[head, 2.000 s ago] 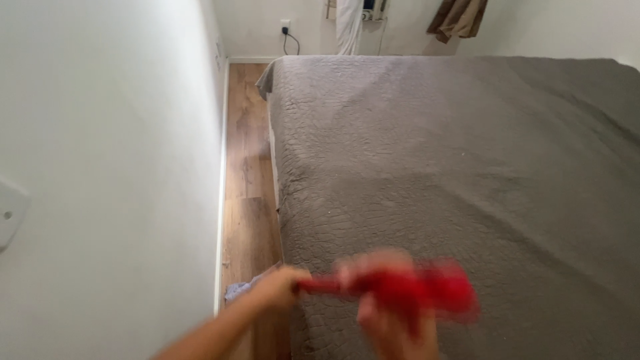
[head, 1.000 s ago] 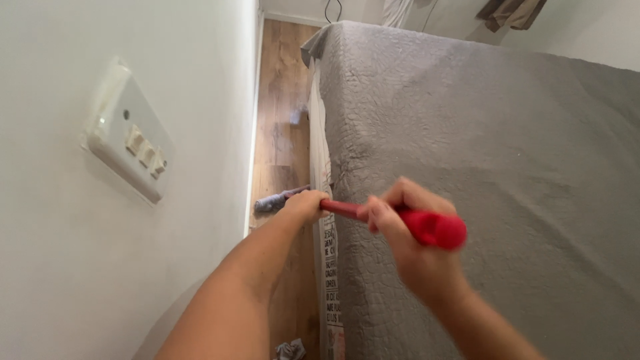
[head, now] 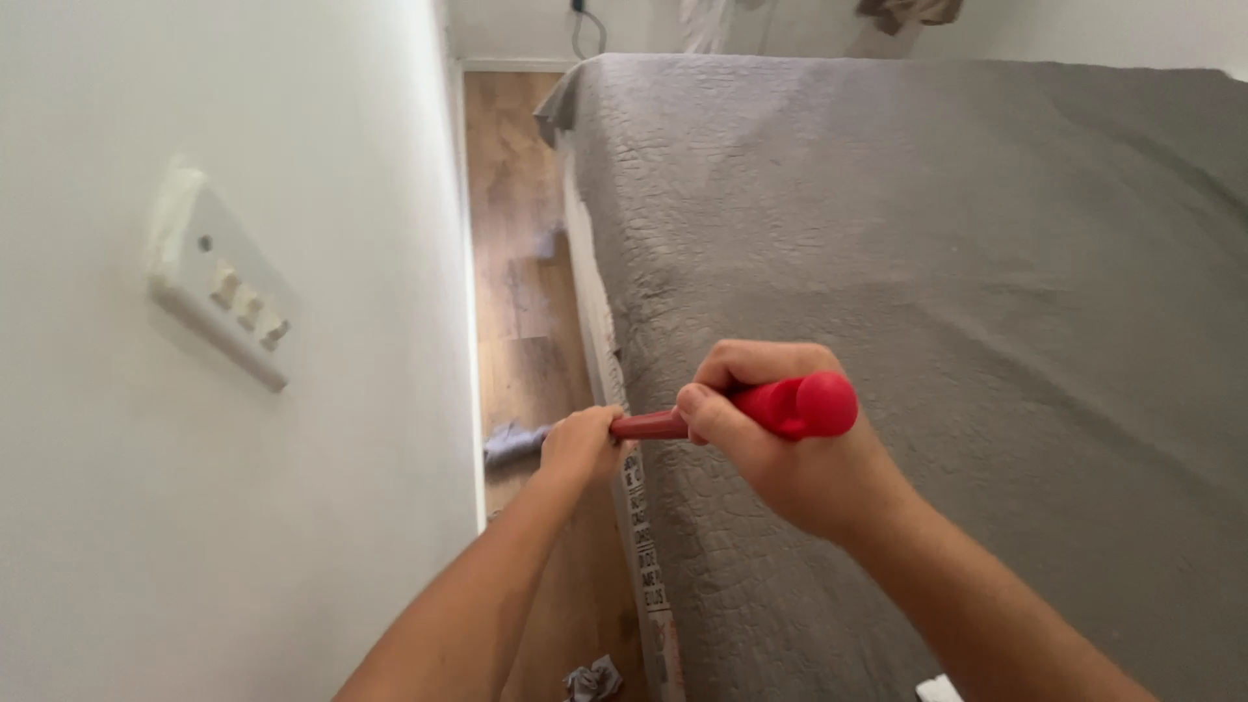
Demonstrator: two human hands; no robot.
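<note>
A red handle (head: 651,425) slants down from over the bed's edge toward the floor. My right hand (head: 770,429) is closed around its thick upper grip, with the rounded end showing. Lower on the shaft my left hand (head: 583,444) holds it beside the mattress. Just past the left hand, a grayish-purple cloth-like head (head: 515,445) lies low over the wood floor near the baseboard; how it joins the handle is hidden behind the hand.
A bed with a gray quilted cover (head: 877,244) fills the right side. A white wall with a switch plate (head: 229,283) stands at the left. Between them runs a narrow strip of wood floor (head: 512,127). A crumpled gray piece (head: 593,678) lies on the floor at the bottom.
Two seconds ago the handle and right hand were blurred in motion over the bed's near edge. Both hands still hold the handle. The view has shifted, bringing the whole switch plate into sight.
</note>
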